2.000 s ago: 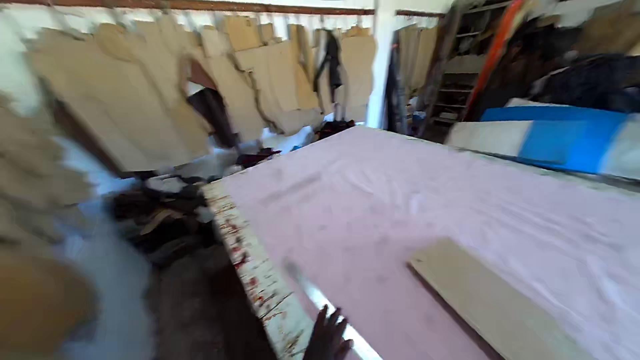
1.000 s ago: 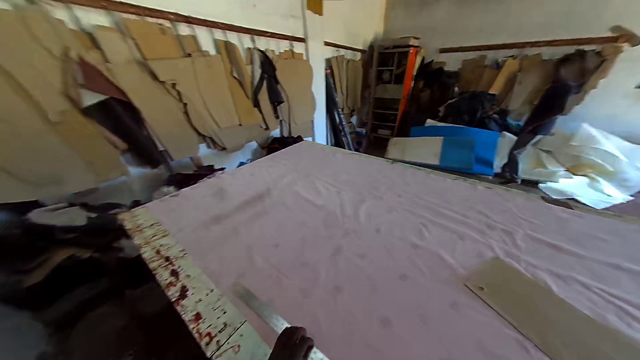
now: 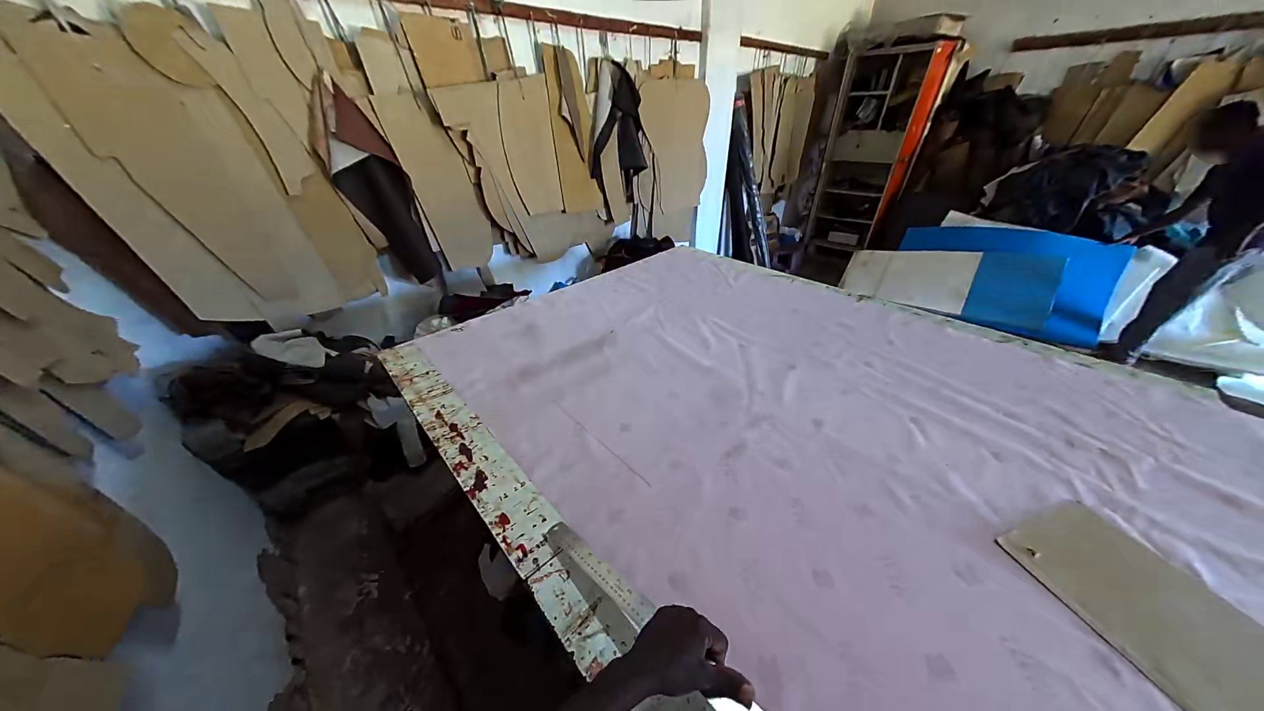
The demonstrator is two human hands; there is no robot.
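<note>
My left hand (image 3: 676, 652) is at the bottom centre, its fingers curled over a long metal straightedge (image 3: 602, 583). The straightedge lies along the left side of the table, partly over the pink fabric (image 3: 770, 434) and partly over the paint-stained table edge (image 3: 464, 444). Its near end is hidden by my hand. The fabric is spread over the table, with creases and a thin dark line drawn near the left side. A flat, stiff brown pattern board (image 3: 1136, 592) rests on the fabric at the lower right. My right hand is out of view.
Cardboard patterns (image 3: 523, 138) hang along the wall. Scrap material (image 3: 296, 415) is heaped left of the table. Beyond its far side lie blue sheets (image 3: 1027, 276), with a person (image 3: 1215, 197) standing by them at the right. A shelf unit (image 3: 859, 148) stands in the far corner.
The straightedge has moved left, from lying on the pink fabric to overlapping the table's stained edge, with my left hand on it. A person has come into view at the right.
</note>
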